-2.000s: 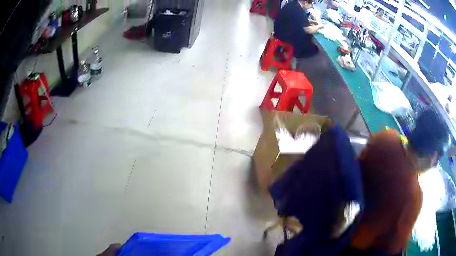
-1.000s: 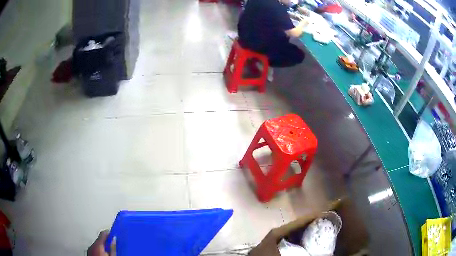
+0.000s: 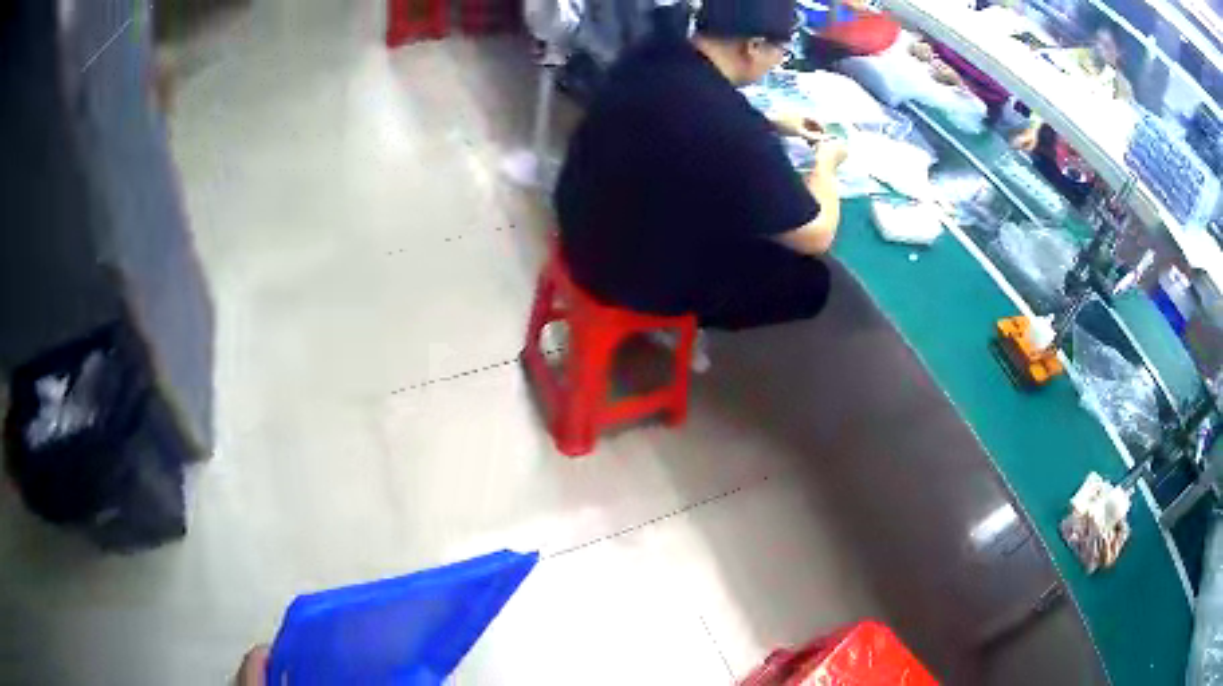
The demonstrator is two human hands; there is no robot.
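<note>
A blue plastic bin (image 3: 389, 623) is at the bottom left of centre, tilted and cut off by the lower edge; its inside does not show. My left hand (image 3: 252, 666) is at its left side, with only a few fingers visible at the picture's bottom edge, gripping the bin. My right hand is not in view.
A person in black (image 3: 677, 174) sits on a red stool (image 3: 604, 355) at the green bench (image 3: 966, 362). Another red stool (image 3: 858, 659) is at the bottom. A black bin bag (image 3: 101, 442) stands left, beside a grey pillar (image 3: 148, 228). Pale floor lies between.
The view has moved forward along the bench. The seated person is nearer, the near stool has slid to the bottom edge, and the cardboard box and nearer people have left view. The blue bin stays held.
</note>
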